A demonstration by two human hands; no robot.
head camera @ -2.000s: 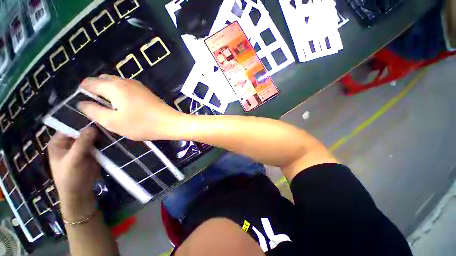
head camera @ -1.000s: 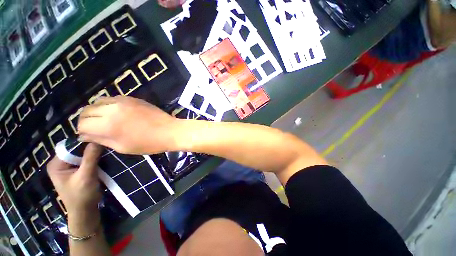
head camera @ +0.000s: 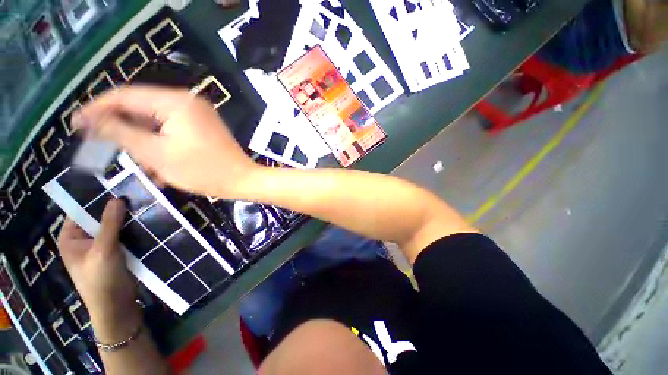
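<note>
The die-cut sticker sheet (head camera: 165, 233), white-edged with two columns of dark squares, lies slanted over the black blister tray (head camera: 209, 66). My left hand (head camera: 99, 264) grips its left edge, the thumb on the dark cells. My right hand (head camera: 172, 135) is above the sheet's upper end. A small greyish square adhesive piece (head camera: 95, 155), blurred, hangs at its fingertips. Cream-gold rectangular frames (head camera: 132, 61) sit in rows of tray pockets around the hands.
A smartphone with an orange-red screen (head camera: 332, 105) lies on white liner lattices (head camera: 278, 143). More empty liners (head camera: 428, 47) are piled right of it, with matte black scrap (head camera: 267, 33) behind. A red stool (head camera: 524, 95) stands beyond the bench edge. A spare sheet (head camera: 26, 322) is at left.
The sheet's upper end, curled up a second ago, now lies flatter. My right hand has moved up and left, off the sheet, with a small square piece at its fingertips.
</note>
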